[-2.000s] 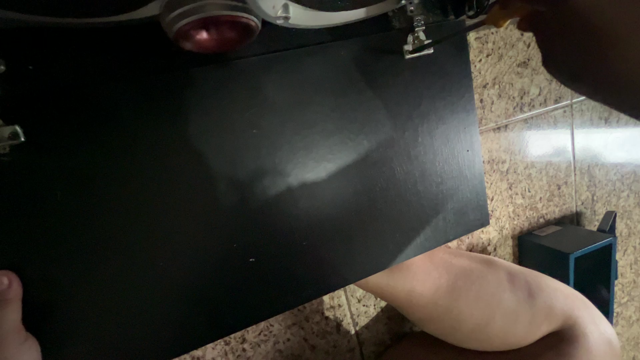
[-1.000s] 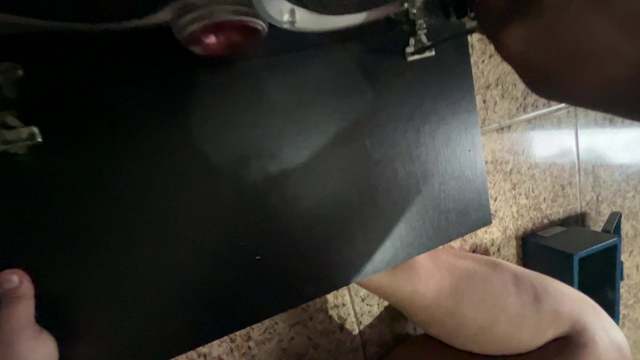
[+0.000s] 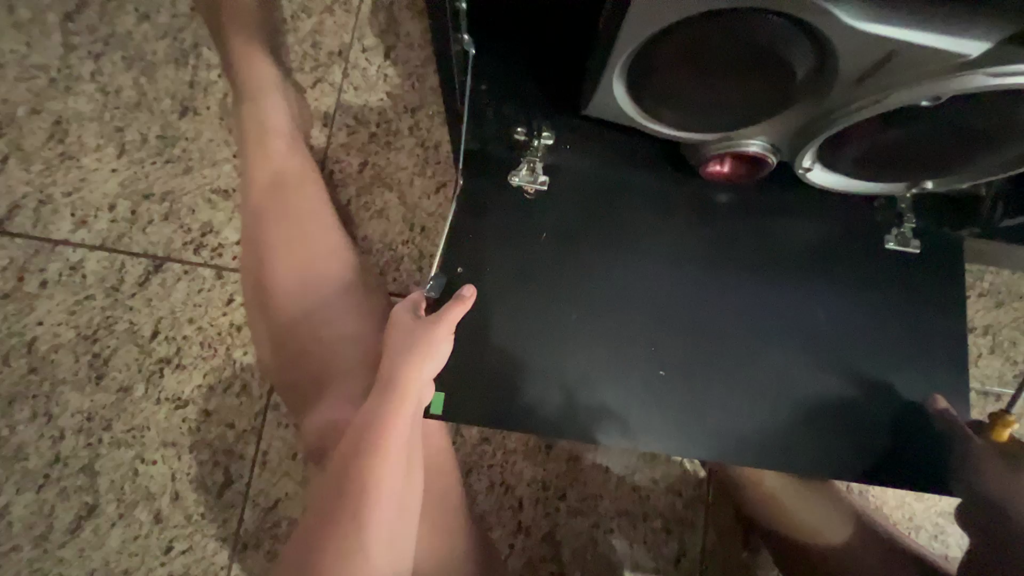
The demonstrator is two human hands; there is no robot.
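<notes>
A black cabinet door panel [image 3: 720, 320] lies folded down below me, with a metal hinge [image 3: 530, 164] near its upper left and another hinge [image 3: 903, 228] at its upper right. My left hand [image 3: 424, 336] grips the panel's left edge, thumb on top, beside the lower end of a thin metal stay rod [image 3: 452, 208]. At the panel's lower right edge is my right hand [image 3: 956, 440], thumb on the surface; its fingers are mostly hidden. A screwdriver with a yellow handle [image 3: 1002, 426] sticks out beside it. A green sticker [image 3: 437, 402] marks the lower left corner.
A silver speaker unit [image 3: 724, 72] with dark round cones and a red round part [image 3: 736, 164] stands behind the panel's upper edge. My bare legs [image 3: 304, 264] lie on both sides below the panel, over a speckled stone tile floor [image 3: 120, 360].
My right hand has moved from near the right hinge down to the panel's lower right edge. The view has shifted left, bringing my left forearm and the rod into sight.
</notes>
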